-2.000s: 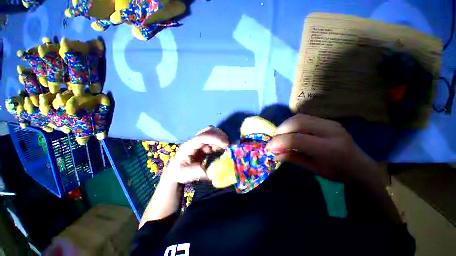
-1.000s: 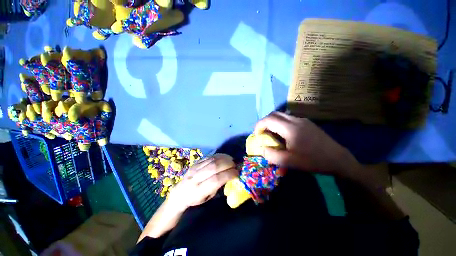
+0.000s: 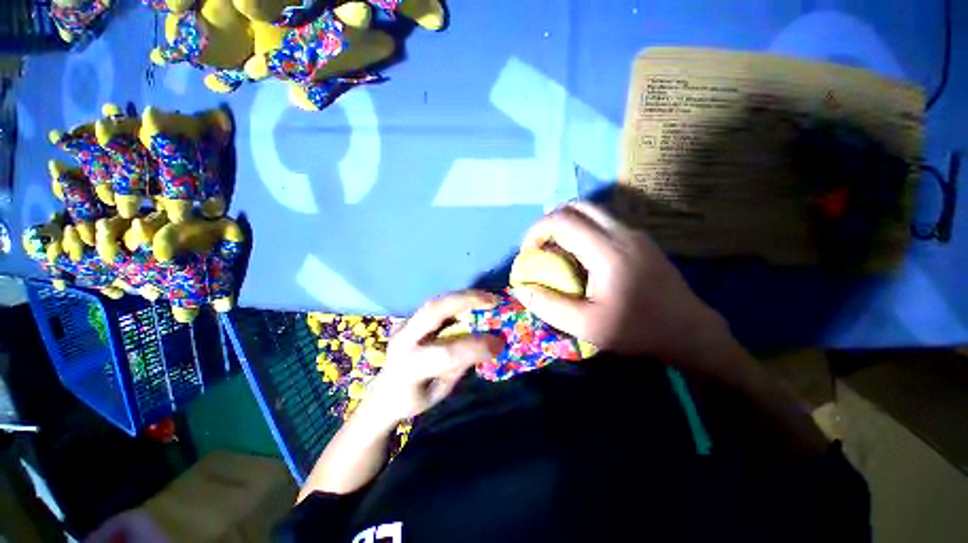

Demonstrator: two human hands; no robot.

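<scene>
A plush toy [image 3: 525, 337] with a yellow head and a red, blue and white print outfit is held near the lap, at the table's front edge. My right hand [image 3: 626, 286] grips its yellow head from the right, with the fingers curled round it. My left hand [image 3: 430, 355] holds the toy's other side at the left, with fingers on the print cloth. Parts of the toy are hidden by both hands. Both hands are bare.
Similar toys [image 3: 175, 154] stand grouped at the table's left. More toys [image 3: 308, 48] lie at the top. A dark tool with an orange-red spot [image 3: 831, 202] rests on brown cardboard [image 3: 690, 85] at right. A blue basket [image 3: 80, 350] and a crate of toys [image 3: 284, 387] are low left.
The toy has turned in my hands from a slanted pose to a more sideways one. My left hand has moved from beside the toy onto its cloth. The view has shifted slightly.
</scene>
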